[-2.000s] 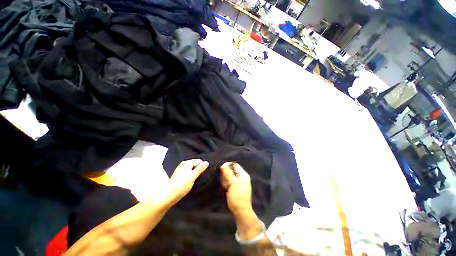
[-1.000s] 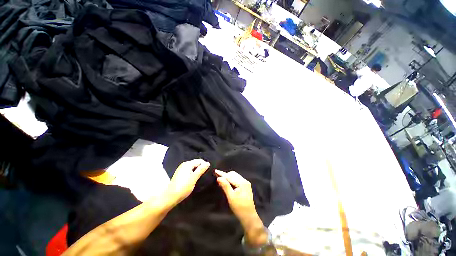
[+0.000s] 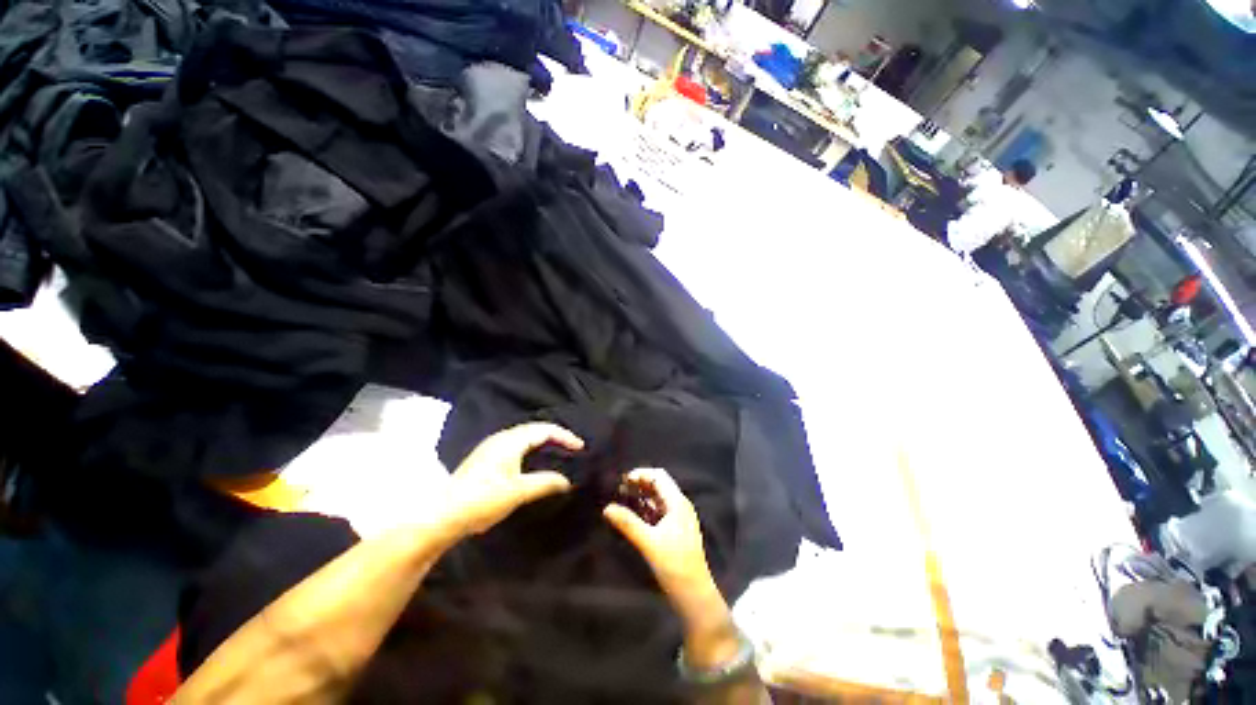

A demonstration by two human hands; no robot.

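Black trousers (?) (image 3: 675, 427) lie spread on the white table and over the wearer's lap, under both my hands. My left hand (image 3: 517, 475) is over the cloth, thumb and forefinger apart, with black cloth showing between them. My right hand (image 3: 661, 521) is just to the right, fingers curled around a small dark tool (image 3: 641, 499), possibly thread snips, mostly hidden by the fingers. The hands do not touch each other. Seams and any loose threads at the fingertips are too dark and small to make out.
A large black garment pile (image 3: 276, 207) at left touches the trousers. Navy garments (image 3: 455, 30) lie behind it. The white table (image 3: 854, 344) stretches to the right. Khaki-grey garments (image 3: 1154, 620) are at the far right corner. A person in white (image 3: 985, 214) is in the background.
My left thumb and forefinger have parted from a pinch. My right hand has moved slightly right and down, its fingers curled, the small dark tool now showing. The view has shifted slightly.
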